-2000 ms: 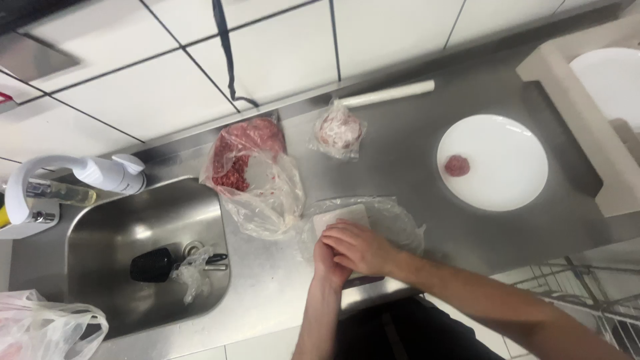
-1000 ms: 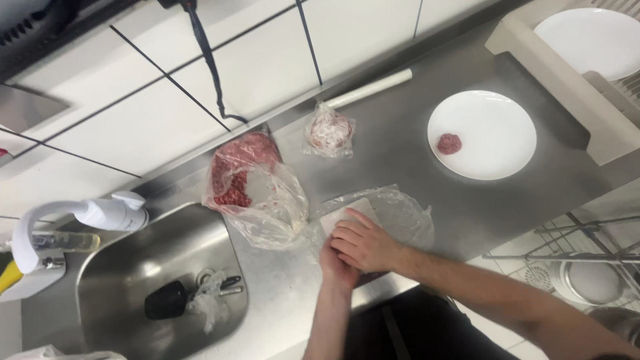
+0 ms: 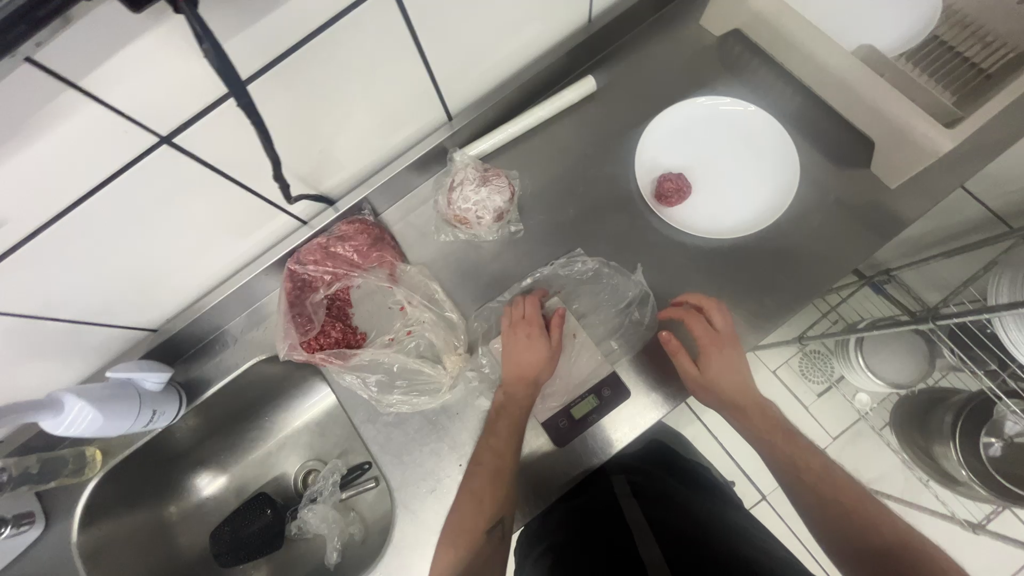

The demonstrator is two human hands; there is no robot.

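My left hand [image 3: 530, 344] rests on the plastic film over a digital kitchen scale [image 3: 582, 408], near the scale's left edge; whether anything lies under its fingers is hidden. Just right of the crumpled clear plastic bag [image 3: 620, 300], my right hand [image 3: 704, 344] hovers with curved, parted fingers and holds nothing. An open clear bag of ground meat [image 3: 336, 320] lies left of the scale. Behind the scale sits a plastic-wrapped portion of meat [image 3: 480, 196]. One small ball of ground meat [image 3: 673, 189] lies on the left part of a white plate [image 3: 736, 168].
A steel sink [image 3: 200, 448] at the lower left holds a black spatula [image 3: 250, 528] and crumpled plastic. A white faucet [image 3: 112, 400] stands beside it. A white roll [image 3: 532, 116] lies near the wall. A beige dish rack [image 3: 808, 72] and a wire shelf [image 3: 896, 320] are at right.
My hands were together over the scale; now they are apart, the right one to the right of the bag. The scale's display has come into sight. The view has shifted.
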